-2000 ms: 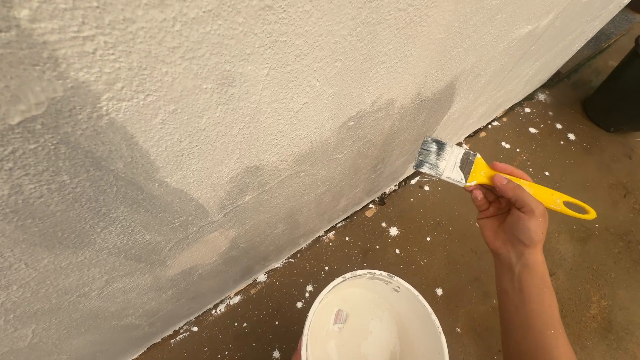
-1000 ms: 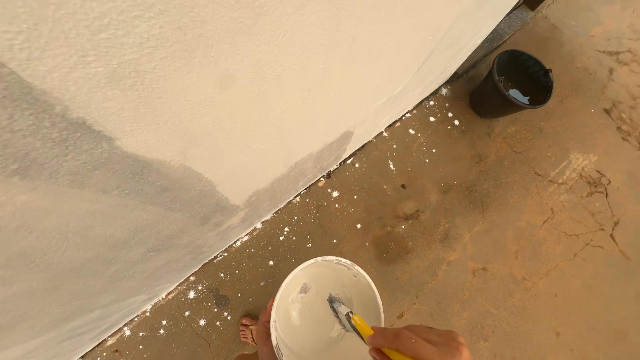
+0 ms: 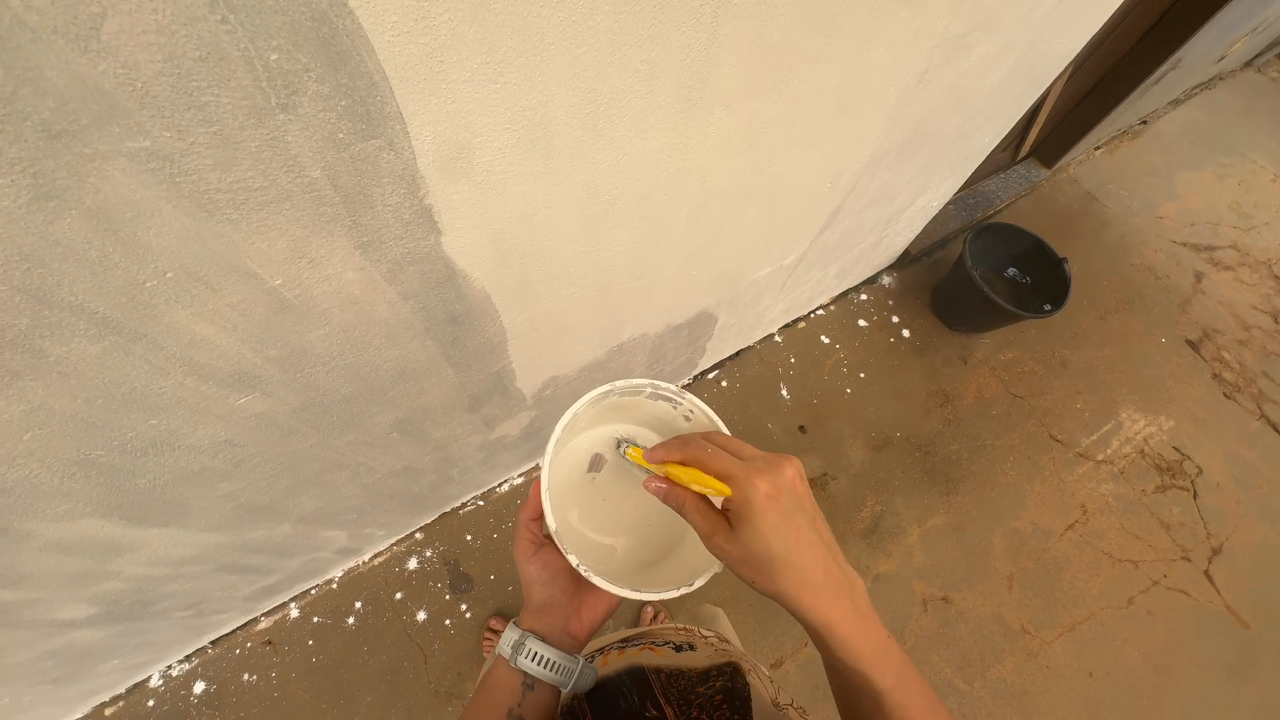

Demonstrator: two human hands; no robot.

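My left hand [image 3: 556, 570], with a pale watch on its wrist, holds a round white bucket [image 3: 640, 583] of off-white paint [image 3: 615, 510] from its left side and below. In my right hand [image 3: 750, 505] is a paintbrush with a yellow handle [image 3: 690, 477], pinched between thumb and fingers. Its bristle end is down inside the bucket at the paint; the bristles are mostly hidden. Beside the bucket rises a textured wall [image 3: 700, 150], cream in its right part, with a darker grey area [image 3: 250, 250] on the left and a small grey patch [image 3: 660, 350] near its base.
A black bucket [image 3: 960, 295] with liquid stands on the concrete floor [image 3: 960, 500] by the wall, near a doorway sill [image 3: 985, 200]. White paint splatters [image 3: 413, 563] dot the floor along the wall's foot. My bare feet [image 3: 652, 614] are below the bucket.
Two seconds ago the brush was out beside the wall; one second ago it was in the paint bucket, where it still is. The grey patch near the wall's base looks smaller than in the earliest frame.
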